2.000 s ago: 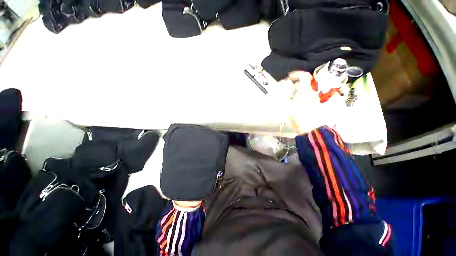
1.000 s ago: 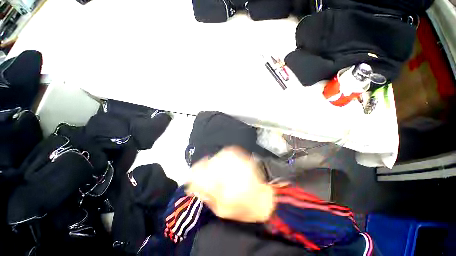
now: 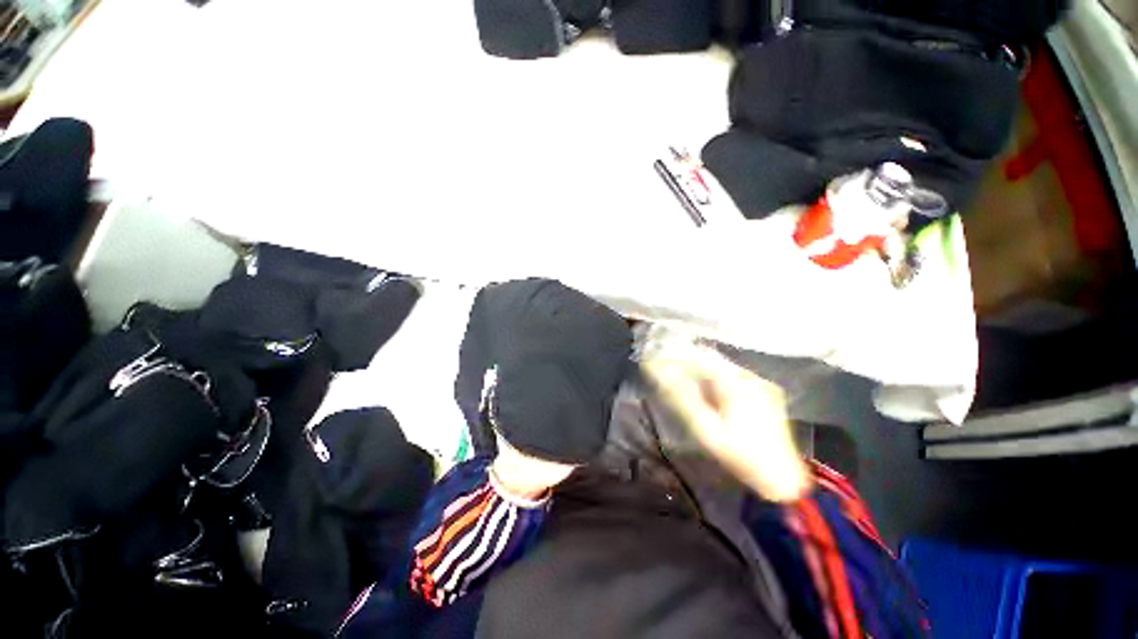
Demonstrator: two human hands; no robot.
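Note:
A black fabric bag is held up over the lap, near the table's front edge. A silver zip shows along its left side. My left hand is under or inside the bag; only its lower part shows above the striped cuff, and its fingers are hidden. My right hand is to the right of the bag, apart from it and motion-blurred. I cannot make out its fingers or whether it holds anything.
Loose black bags with silver zips heap at the left. The white table bears more black bags, a black pen, small snips and a bottle with a red label. A blue crate stands at lower right.
My right hand has moved off the bag to the right since one second ago. The bag has turned since the first frame, so its zip now shows on the left side.

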